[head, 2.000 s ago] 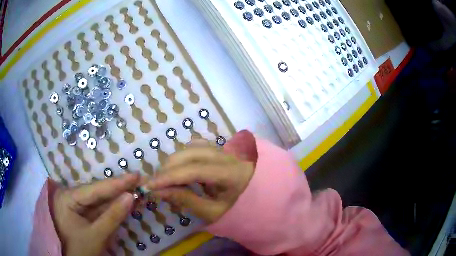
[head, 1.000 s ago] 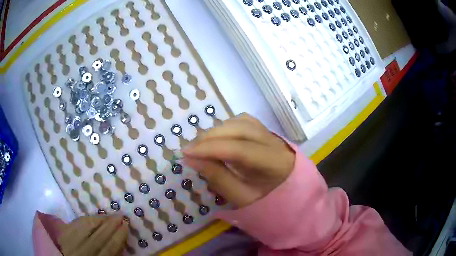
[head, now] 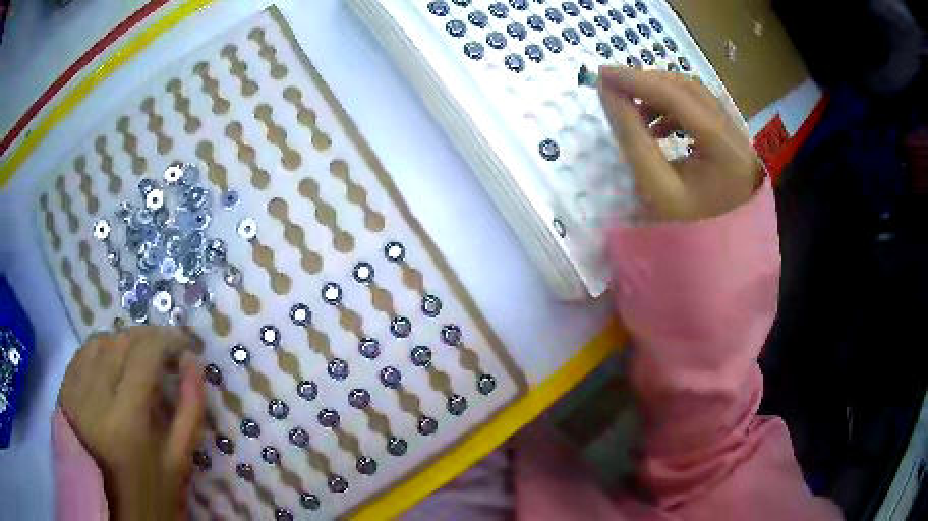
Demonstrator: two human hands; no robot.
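Observation:
The slotted holding tray point(head: 324, 267) lies in front of me, with small round metal parts point(head: 339, 369) seated in rows in its lower part. A loose pile of shiny metal washers point(head: 171, 244) lies on its upper left. My left hand point(head: 137, 407) is at the tray's left side, just below the pile, fingers bent and blurred; whether it holds anything is hidden. My right hand point(head: 677, 142) is over the white parts tray point(head: 478, 127), with a small dark greenish part point(head: 587, 75) between finger and thumb. That tray's far rows hold round parts; a lone one point(head: 549, 150) sits nearer.
A blue parts bin point(head: 12, 356) with silver pieces is at the left edge. A brown cardboard sheet point(head: 748, 46) lies beyond the white tray, a red label point(head: 770, 137) by its corner. Yellow tape point(head: 570, 368) and red tape point(head: 76, 66) mark the bench.
My right hand has moved from the slotted tray up and right to over the white tray. My left hand has moved up from the slotted tray's lower edge toward the pile.

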